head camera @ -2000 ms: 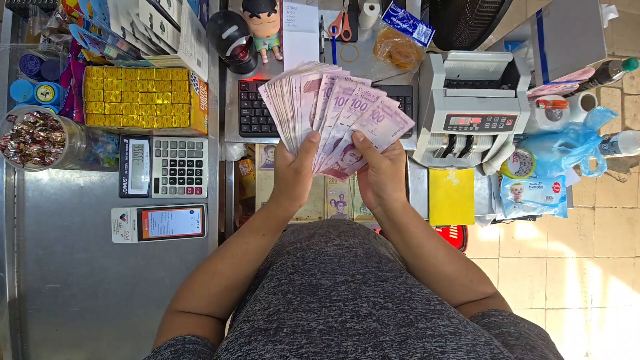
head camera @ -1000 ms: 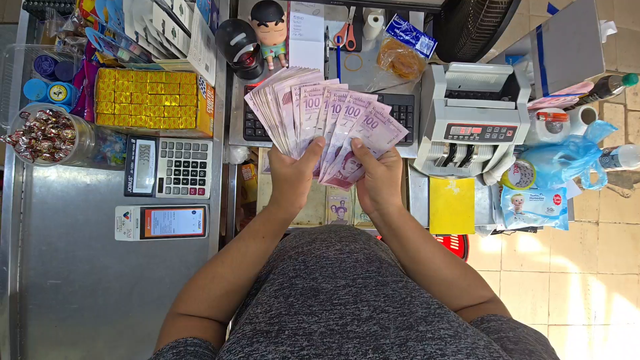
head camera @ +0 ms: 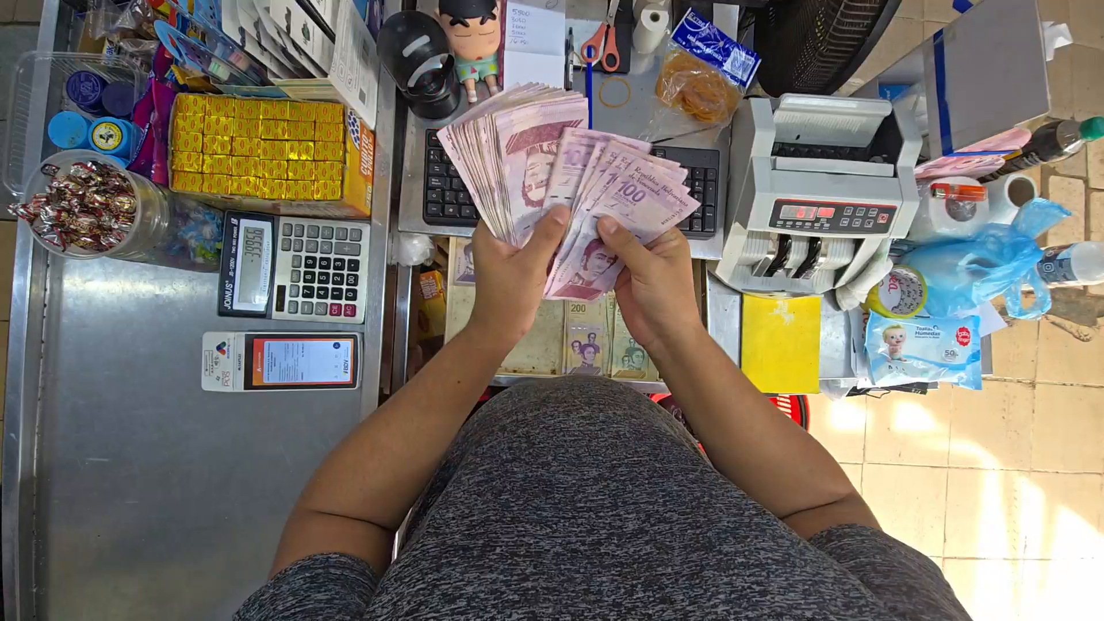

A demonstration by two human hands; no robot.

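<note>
A spread fan of pinkish-purple 100 banknotes [head camera: 526, 155] lies across both hands, over a black keyboard [head camera: 447, 185]. My left hand [head camera: 517, 280] grips the thick left part of the fan, its thumb on the notes. My right hand [head camera: 651, 280] holds the smaller right part, thumb pressed near a printed portrait. The two parts overlap in the middle. Below the hands, a cash drawer [head camera: 539, 345] holds more notes, among them a 200 note [head camera: 586, 336]. A banknote counter [head camera: 819, 198] stands to the right of the keyboard.
On the left counter [head camera: 198, 483] are a calculator [head camera: 293, 267], a payment terminal [head camera: 280, 360], a box of yellow-wrapped cubes [head camera: 259, 147] and a candy jar [head camera: 86, 207]. Scissors [head camera: 604, 43], a figurine [head camera: 473, 43] and bagged rubber bands [head camera: 699, 86] lie beyond the keyboard. Wet wipes [head camera: 923, 349] lie at right.
The notes in the fan have shifted: a wide pink face of a note now shows in the left part, with a gap between it and the right part. Both hands keep their hold.
</note>
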